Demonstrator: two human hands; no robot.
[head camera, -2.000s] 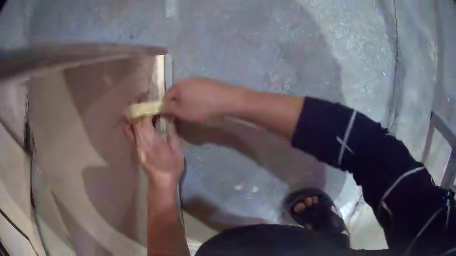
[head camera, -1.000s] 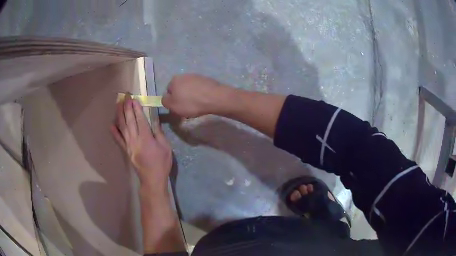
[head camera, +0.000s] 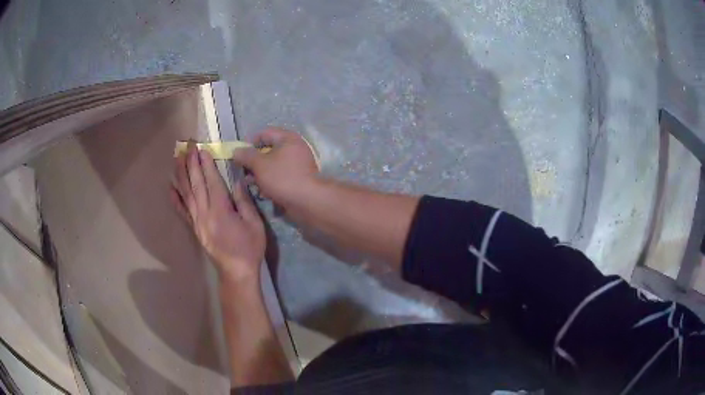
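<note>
A short pale yellow band of masking tape (head camera: 224, 148) runs from the brown panel face (head camera: 131, 193) across its pale edge (head camera: 210, 112) to my right hand. My left hand (head camera: 224, 212) lies flat on the panel, its fingertips on the tape's left end. My right hand (head camera: 282, 166) is just outside the edge and grips the tape's other end. A thin yellow curve, perhaps the tape roll's rim, shows behind my right hand; most of it is hidden.
Stacked board edges (head camera: 116, 96) run from the panel's top corner to the left. More boards (head camera: 23, 254) lie at the lower left. A grey metal frame (head camera: 669, 278) stands at the right edge on the stained concrete floor (head camera: 402, 100).
The tape was first held close between both hands, then stretched across the edge. My right hand has turned, and the yellow curve now shows behind it. The view has shifted, and the sandalled foot is out of sight.
</note>
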